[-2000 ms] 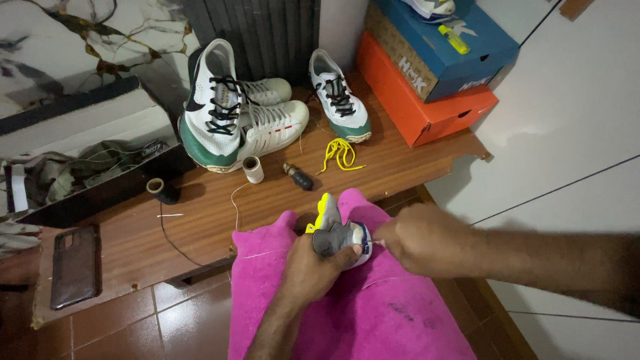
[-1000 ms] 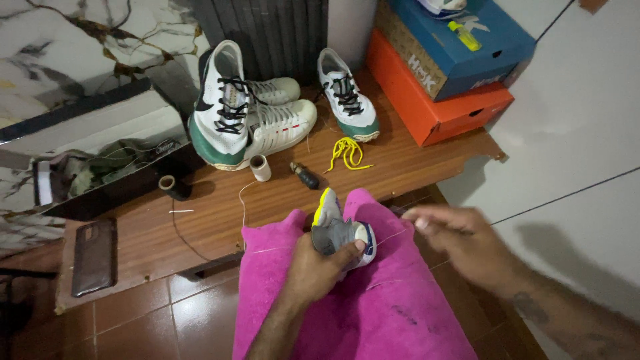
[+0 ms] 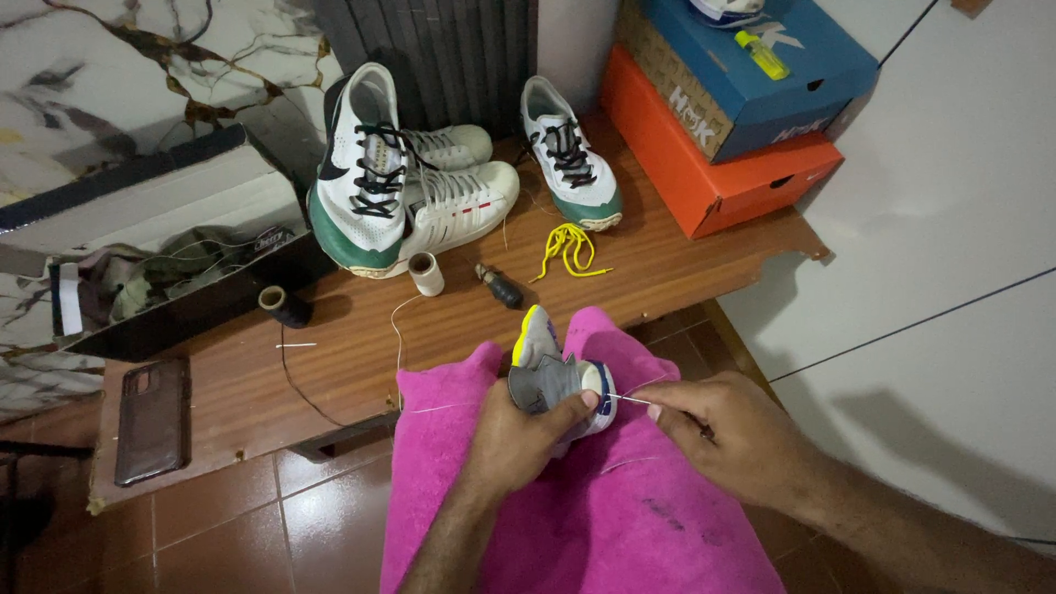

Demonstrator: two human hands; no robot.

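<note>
My left hand [image 3: 520,433] grips a small grey shoe [image 3: 549,379] with a white toe, blue trim and a yellow edge, above a pink cloth [image 3: 577,520] over my lap. Pinched in my right hand [image 3: 718,421] is a thin metal needle or awl [image 3: 629,398], its tip at the shoe's blue and white rim; the handle is mostly hidden in my fingers. Pale thread lies across the cloth. On the wooden table ahead stand a white thread spool [image 3: 426,275] and a dark thread spool [image 3: 285,307], with a dark-handled tool [image 3: 500,286] lying near the white one.
White and green sneakers [image 3: 363,177] [image 3: 571,161], white leather sneakers [image 3: 470,202] and yellow laces [image 3: 569,250] rest on the wooden table [image 3: 223,396]. An open black box [image 3: 198,305] holds cloth; nearby lies a phone case [image 3: 153,422]. Blue [image 3: 775,91] and orange [image 3: 734,198] shoeboxes are stacked at the right.
One second ago my right hand was farther from the shoe, with thread stretched between them. It has come back to the shoe's rim. My left hand still holds the shoe.
</note>
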